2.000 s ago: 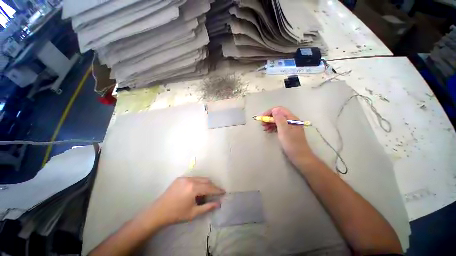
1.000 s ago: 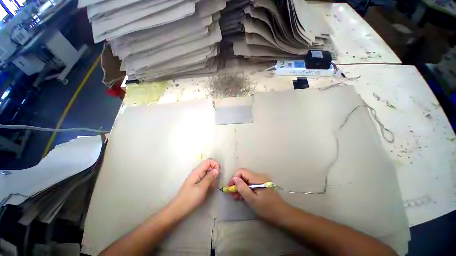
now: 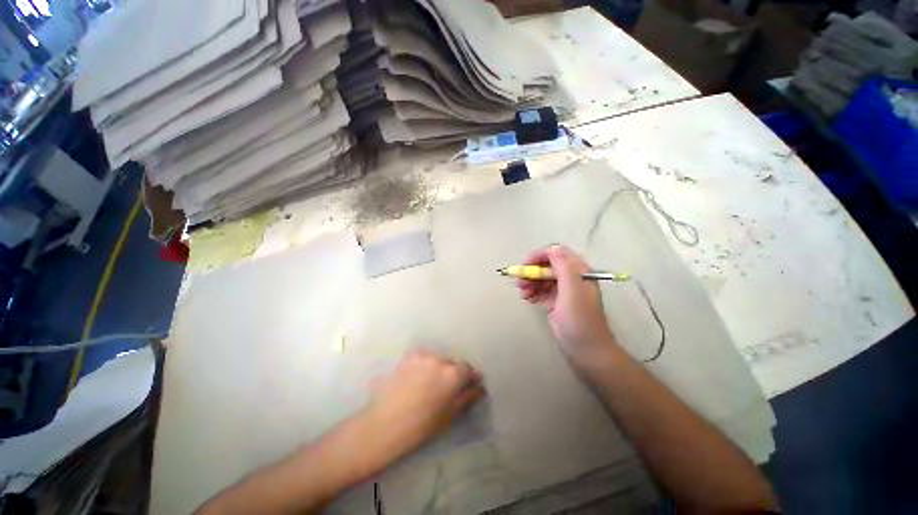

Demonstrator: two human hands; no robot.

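Observation:
A large beige fabric panel [image 3: 262, 332] covers the table in front of me. A greyer patch [image 3: 399, 253] shows at its top middle, and another grey patch [image 3: 471, 424] near its bottom is partly hidden by my left hand. My right hand [image 3: 564, 292] holds a yellow and white pen-shaped tool [image 3: 533, 273] like a pencil over the panel, tip to the left. Its thin cord [image 3: 659, 324] loops to the right. My left hand [image 3: 438, 387] is blurred and lies at the lower patch with its fingers curled; whether it holds anything cannot be told.
A tall pile of beige panels [image 3: 232, 111] stands at the back left. Loose thread clippings [image 3: 391, 197], a small black block [image 3: 514, 172] and a power strip [image 3: 503, 149] with a black adapter [image 3: 537, 125] lie beyond the panel. More sheets [image 3: 86, 407] droop at lower left.
The right hand has moved up and right with the tool, away from the left hand. The left hand has shifted down and right onto the lower patch. The whole view has turned.

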